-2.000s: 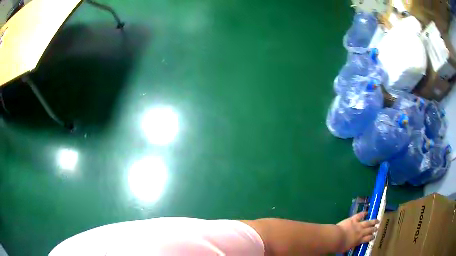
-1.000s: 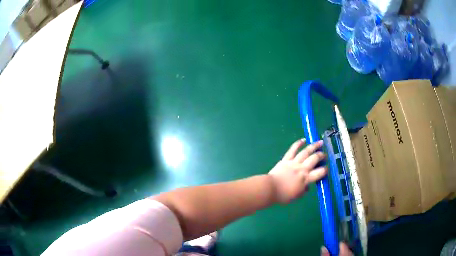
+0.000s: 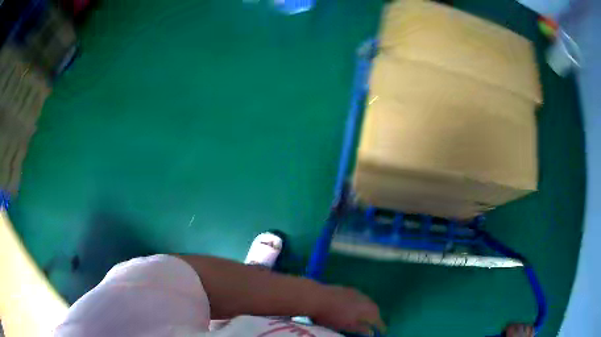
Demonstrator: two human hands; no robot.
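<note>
The blue platform trolley [image 3: 348,141] stands right of centre with its slatted frame towards me. Brown cardboard cartons [image 3: 455,125] sit on it, blurred. Its blue tubular push handle [image 3: 537,296] runs to the bottom edge. A pale crossbar [image 3: 428,255] lies across the frame. My left hand [image 3: 359,312] is at the bottom, closed over the handle, its fingertips blurred. My right hand [image 3: 519,330] shows only as a small part at the bottom edge, on the handle near its right bend.
A pale table edge [image 3: 26,270] is at the lower left. Brown cartons [image 3: 20,112] are stacked at the far left. A shoe [image 3: 265,249] is on the green floor left of the trolley. A white basket [image 3: 563,54] stands by the wall at the upper right.
The view has swung, so the trolley and cartons now point away from me. My left hand, open near the side of the handle before, is now down on it. The water bottles have mostly left view.
</note>
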